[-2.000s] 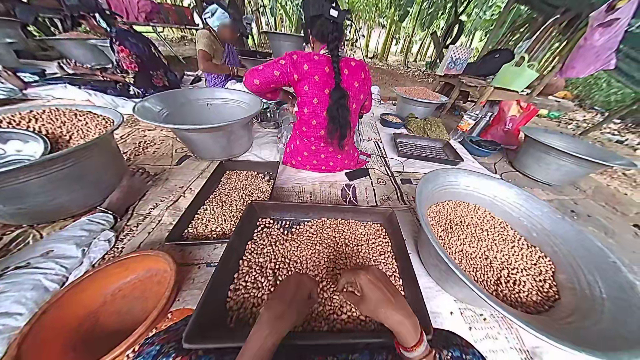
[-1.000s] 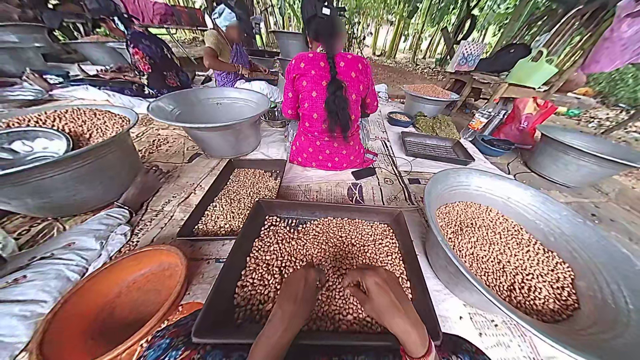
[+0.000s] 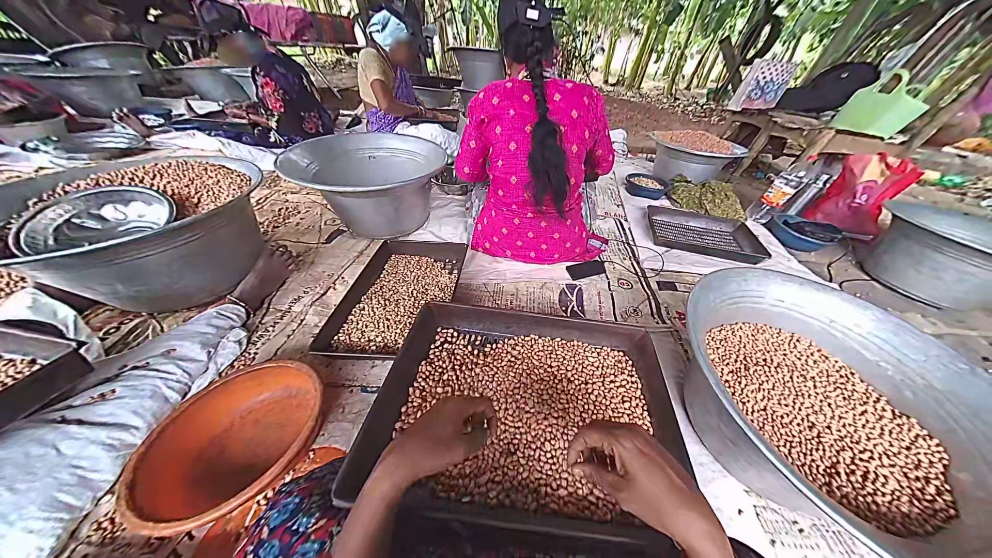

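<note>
A dark rectangular tray (image 3: pixel 663 372) lies in front of me, holding a layer of brown nuts or seeds (image 3: pixel 542 387). My left hand (image 3: pixel 446 434) is over the left part of the layer, fingers curled with the thumb near the fingertips. On the right side of the same tray is my right hand (image 3: pixel 620 461), its fingers bent down towards the nuts. Whether either hand pinches a nut is too small to tell. Behind this tray to the left lies a second dark tray (image 3: pixel 457 252) with paler nuts.
A metal basin (image 3: pixel 701 310) with nuts stands right; an orange bowl (image 3: pixel 225 446) is front left. Farther left is a nut-filled basin (image 3: pixel 155 267) with a metal plate (image 3: pixel 93 221). A metal tub (image 3: pixel 380 205) stands beyond. A person in pink (image 3: pixel 535 170) sits ahead; others sit back left.
My hands have moved apart over the tray; they were closer together one second ago. The view has shifted somewhat.
</note>
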